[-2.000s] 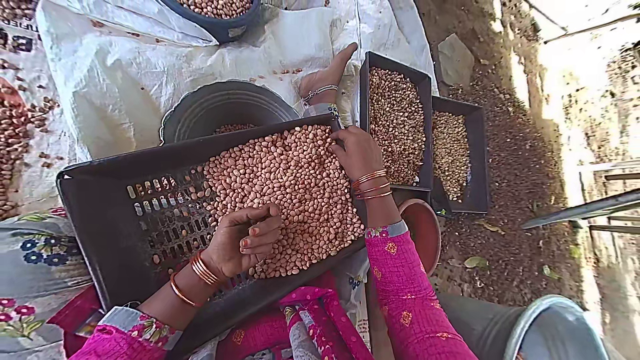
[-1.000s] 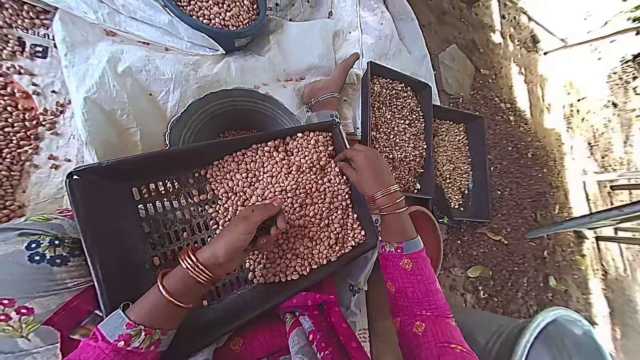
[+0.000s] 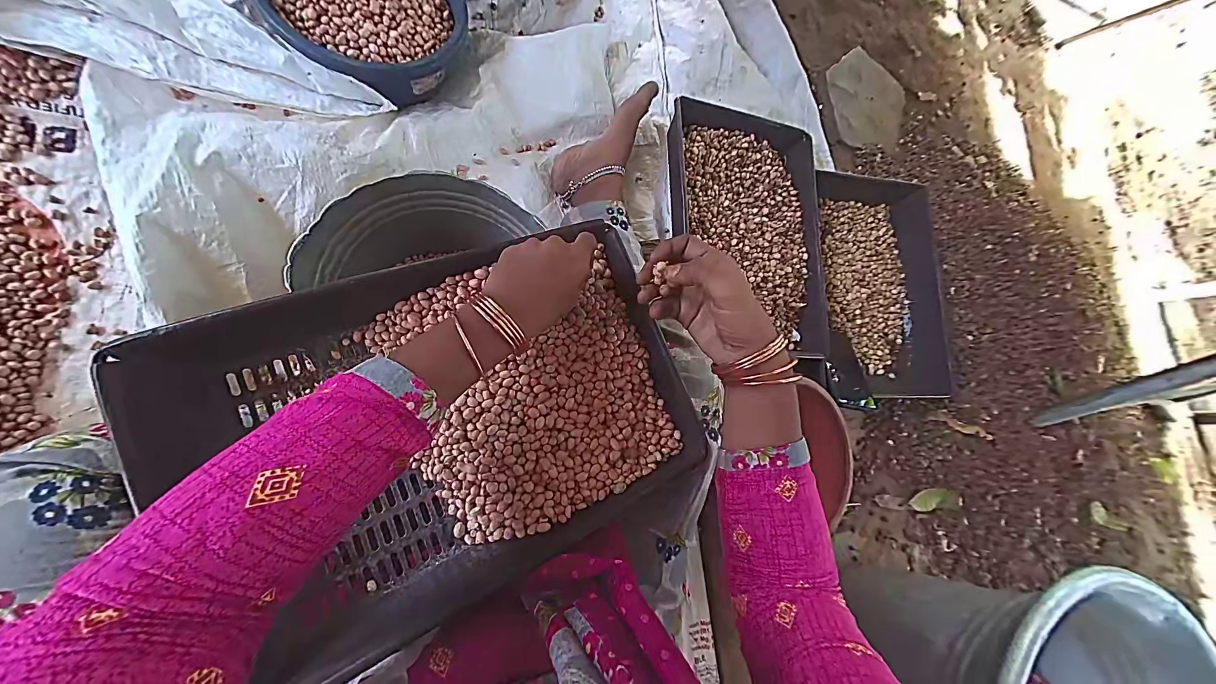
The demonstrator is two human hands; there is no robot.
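Observation:
A black slotted plastic tray (image 3: 171, 380) lies tilted across my lap, with a heap of pinkish-brown nuts or beans (image 3: 560, 427) over its right part. My left hand (image 3: 541, 280), with copper-coloured bangles at the wrist, is at the tray's far right corner, fingers curled down on the heap; whether it holds any is hidden. Just beyond the tray's right rim, my right hand (image 3: 698, 290) is raised with a small pale piece (image 3: 662, 274) pinched between thumb and fingers. A dark round tub (image 3: 408, 214) stands partly under the tray's far edge.
At the right stand two black trays, one (image 3: 746, 214) with brown pieces, another (image 3: 864, 285) with paler ones. A blue tub (image 3: 408, 81) of nuts or beans sits on white sheeting (image 3: 218, 180). A bare foot (image 3: 608, 147) is beyond my tray. A metal bucket (image 3: 1092, 627) stands lower right.
My left hand has moved from the middle of the heap to the tray's far right corner. My right hand has left the tray's rim and now holds a small piece beside it.

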